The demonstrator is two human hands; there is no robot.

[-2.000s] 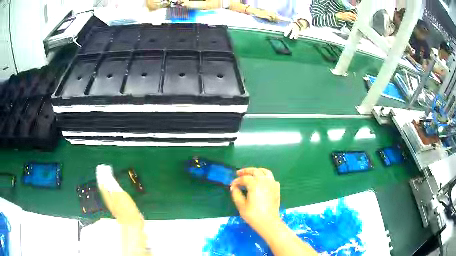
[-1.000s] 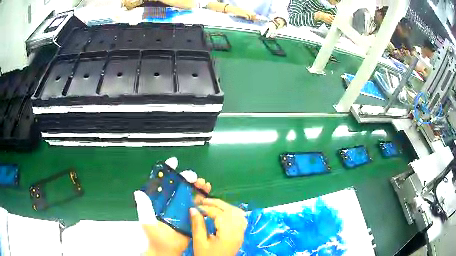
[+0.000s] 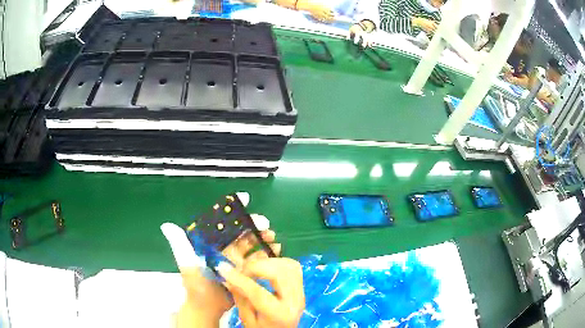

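Observation:
A black phone middle frame [image 3: 217, 222] with yellow-gold spots at its camera end is held tilted above the green surface, low and left of centre. My left hand [image 3: 197, 282] holds it from below and the sides, with white finger cots on the fingertips. My right hand [image 3: 272, 285] looks bare and lies over the frame's lower part, its fingers pinching the blue protective film [image 3: 206, 252], which is partly lifted and bunched at the frame's left side. Skin shows through the frame's window. The frame's lower end is hidden by my right hand.
Three filmed frames [image 3: 356, 210] lie to the right on the green surface [image 3: 359, 122]; a bare frame [image 3: 37, 224] lies left. A peeled film pile [image 3: 385, 288] covers a white sheet [image 3: 458, 269]. A blister tray stack [image 3: 170, 138] stands behind. Metal fixtures [image 3: 545, 237] are right; people work opposite.
Both hands came together over one frame. Since a second ago, film has come away from its camera end and bunched at the left. The filmed frames and bare frame have shifted left.

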